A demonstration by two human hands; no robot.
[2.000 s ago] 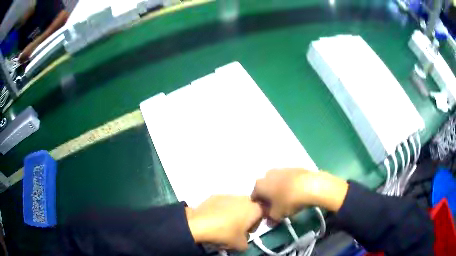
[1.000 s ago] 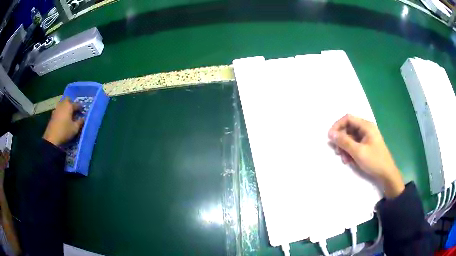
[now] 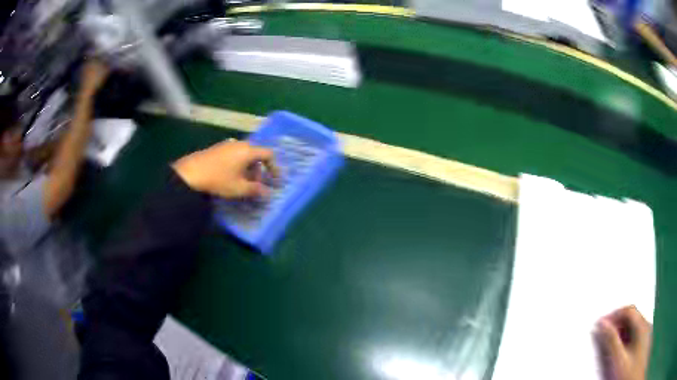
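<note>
A blue parts tray [image 3: 308, 194] holds tiny pale bits and lies on the dark green surface at centre left. My left hand [image 3: 226, 171] is over the tray, thumb and fingers curled close together above the bits; blur hides whether it pinches one. White power strips [image 3: 579, 260] lie side by side at the right, looking like one white sheet. My right hand [image 3: 627, 341] is over their lower right part, fingers curled, partly cut off by the bottom edge. Whether it holds a small bit cannot be seen.
A single strip [image 3: 289, 59] lies on the far green belt. A worn yellow-cream strip [image 3: 430, 167] edges the dark surface behind the tray. Another person's arm [image 3: 70, 148] is at the left. A grey post [image 3: 159, 63] stands at upper left. White items are beyond the belt.
The view has swung left, so tray and strips appear further right. My left hand, earlier at the strips beside my right hand, is now at the tray. My right hand stays over the strips.
</note>
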